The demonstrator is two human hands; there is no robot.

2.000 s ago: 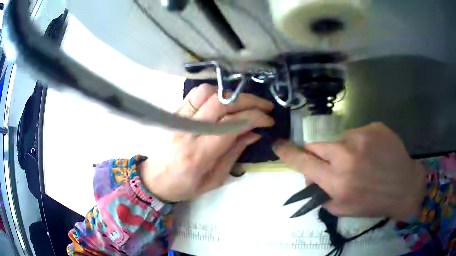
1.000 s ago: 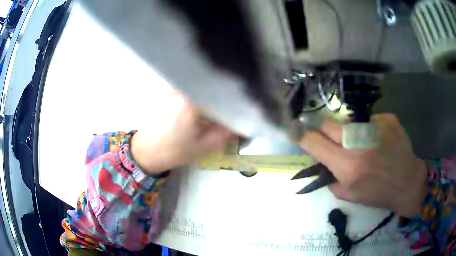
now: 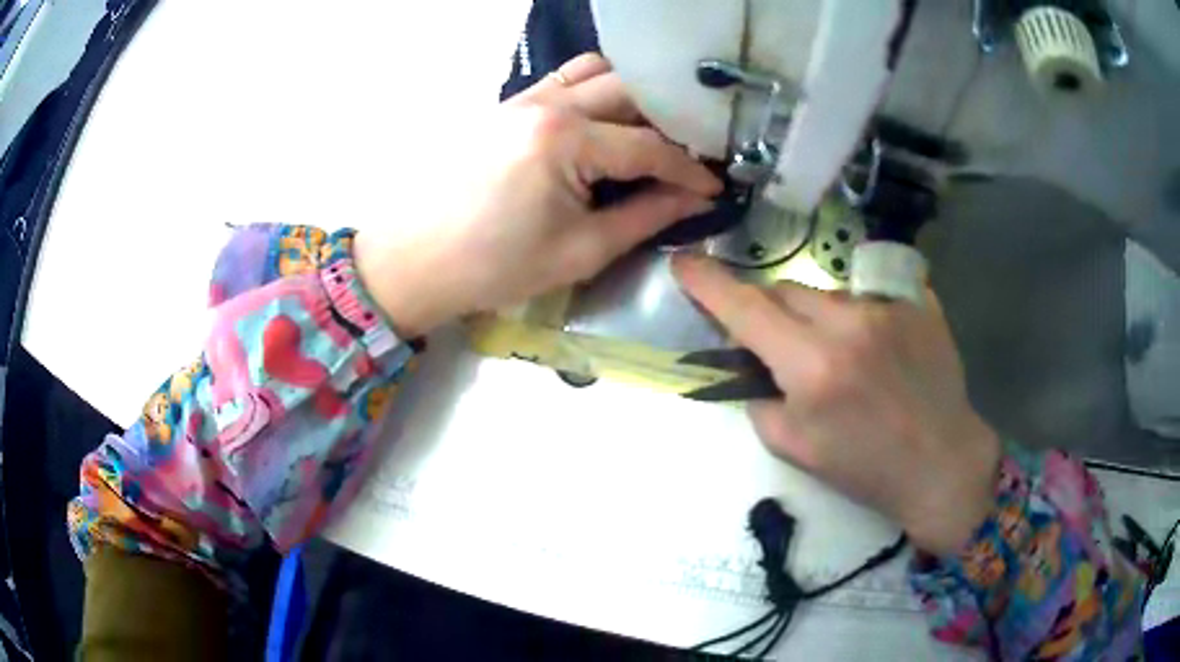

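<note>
My left hand (image 3: 557, 194) pinches the edge of a dark bag panel (image 3: 705, 229) between thumb and forefinger, just left of the presser foot (image 3: 748, 194). More of the panel shows behind the hand, with small white marks on it. My right hand (image 3: 841, 375) has its forefinger on the metal bed (image 3: 641, 308) below the panel's edge. Dark thread snips (image 3: 731, 375) stick out from under the right palm, blades pointing left over the yellow tape guide (image 3: 582, 360). Their handles are hidden.
The pale sewing machine head (image 3: 686, 65) fills the upper right, with a ribbed tension knob (image 3: 1057, 45). A knotted black cord (image 3: 774, 550) lies on the white table (image 3: 518, 479) below my right hand. A printed ruler (image 3: 841, 595) runs along the front. Dark small items lie at far right.
The view has shifted. The dark panel, under both hands at first, is now pinched by my left hand beside the presser foot. My right hand has moved left, its forefinger on the metal bed.
</note>
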